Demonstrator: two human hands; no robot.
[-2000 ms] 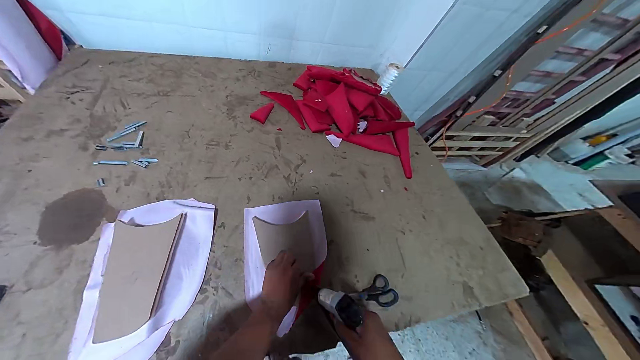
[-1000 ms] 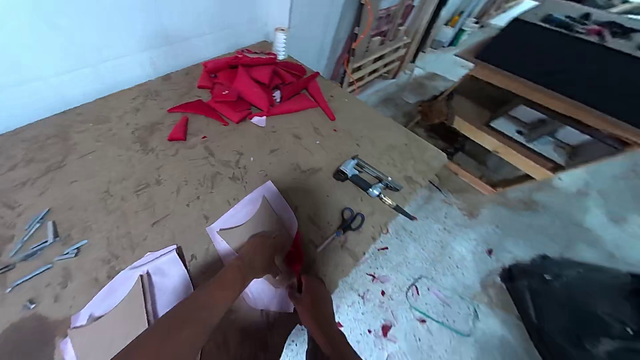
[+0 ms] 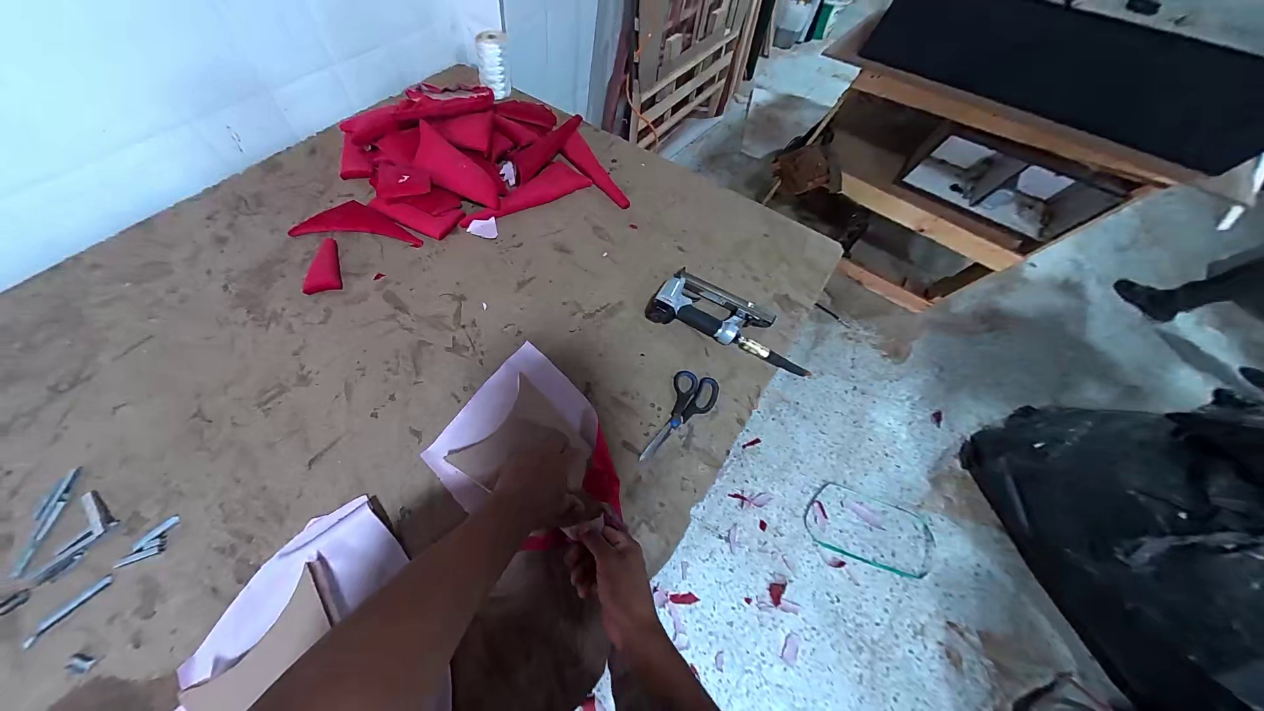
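Note:
My left hand [image 3: 538,474] presses on a tan board piece [image 3: 484,449] that lies on pale lilac fabric backing [image 3: 538,370]. Red fabric [image 3: 603,479] shows along the right edge of this piece. With bent fingers my right hand [image 3: 607,563] pinches the fabric edge at the lower right, close to the left fingertips. Scissors [image 3: 683,407] with dark handles lie to the right, and beyond them a pneumatic staple gun [image 3: 706,311] rests on its side. Another board on lilac fabric [image 3: 336,553] is at the lower left, partly behind my left forearm.
Red fabric pieces [image 3: 454,158] are heaped near the wall beside a white thread cone [image 3: 493,64]. Staple strips [image 3: 64,538] lie at the left. Past the table edge, scraps dot the floor [image 3: 790,533], near a black plastic bag [image 3: 1096,523]. A person's shoe [image 3: 1150,298] shows at right.
The staple gun, under my right hand two seconds ago, now lies on the table. That hand has moved to the fabric edge beside my left hand. The view has swung right.

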